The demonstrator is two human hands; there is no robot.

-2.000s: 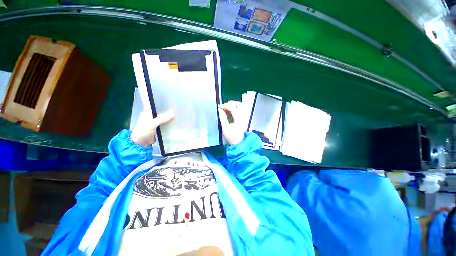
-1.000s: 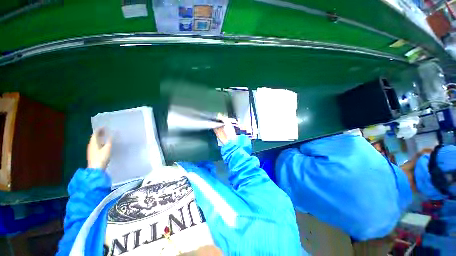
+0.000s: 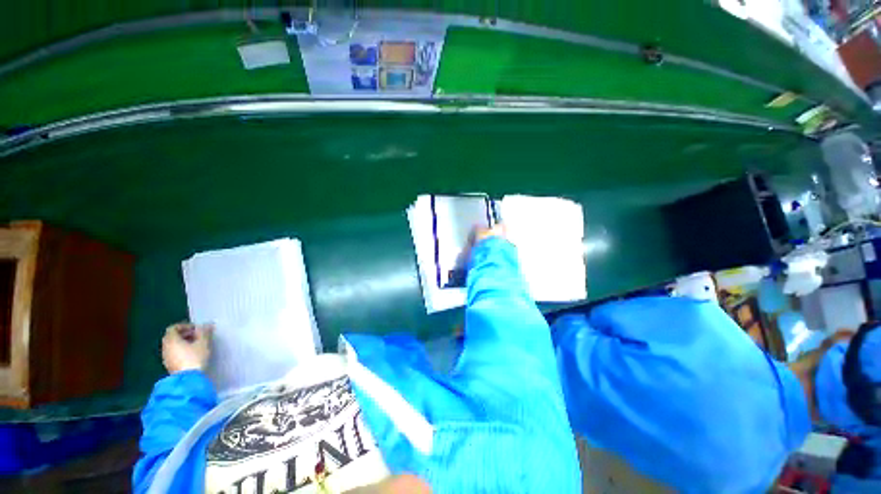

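Note:
The working pile (image 3: 253, 304), with a white, faintly lined top sheet, lies in front of me on the left. My left hand (image 3: 186, 347) is at its lower left edge, fingers bent; whether they grip a sheet is unclear. A dark-framed display panel (image 3: 459, 227) lies on the panel stack, whose white edges show beneath it. My right hand (image 3: 490, 233) is at the panel's upper right side, beside the white separator stack (image 3: 548, 253). The hand is small and partly covered by the sleeve, so its grip cannot be made out.
A reddish-brown wooden box (image 3: 82, 318) stands at the far left. A black box (image 3: 724, 224) stands at the right. A person in a blue smock (image 3: 676, 386) is close on my right. A metal rail (image 3: 386, 104) runs along the back, below an instruction sheet (image 3: 382, 58).
The panel held in both hands two seconds ago was a blur in my right hand one second ago; a panel now lies on the middle stack. My right hand reached right; my left moved to the pile.

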